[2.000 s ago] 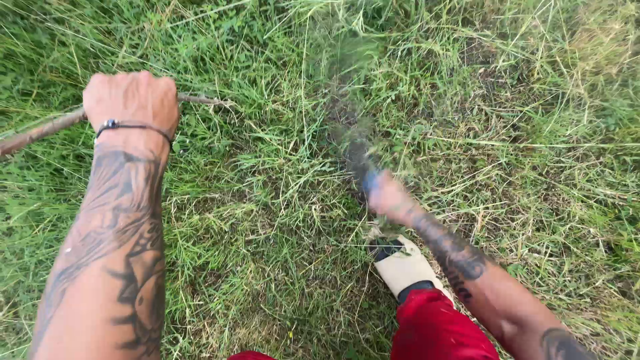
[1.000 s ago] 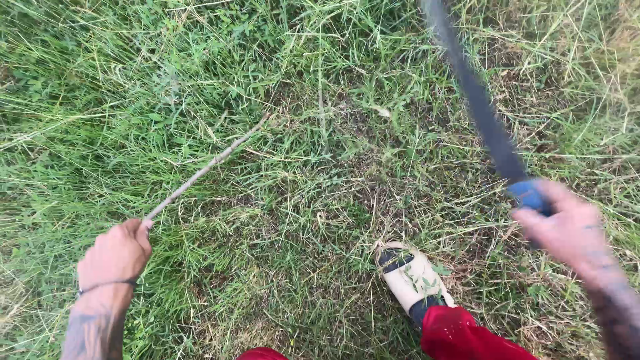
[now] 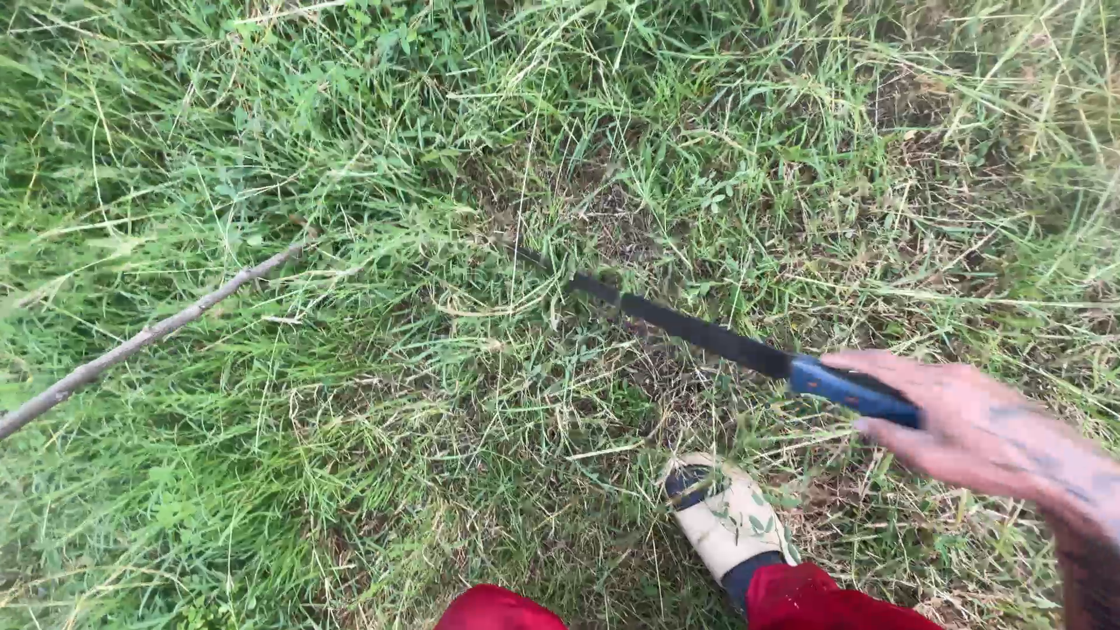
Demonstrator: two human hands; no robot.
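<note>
My right hand (image 3: 971,424), at the right, is closed around the blue and black handle of a machete (image 3: 709,337). Its dark blade points left and slightly up, low in the grass, and cut blades of grass lie across it; the tip is partly hidden. A thin wooden stick (image 3: 153,332) enters from the left edge and slants up into the green grass, its far end among the stems. My left hand is outside the view, so its hold on the stick cannot be seen.
Taller green grass (image 3: 175,157) stands at the left and top. Shorter, drier cut grass (image 3: 490,490) covers the middle. My foot in a beige slide sandal (image 3: 722,516) with a dark sock is below the blade, and red trousers (image 3: 814,599) show at the bottom edge.
The machete has swung down from its raised position at the upper right into the grass. My left hand has gone out of view at the left, while the stick still shows there.
</note>
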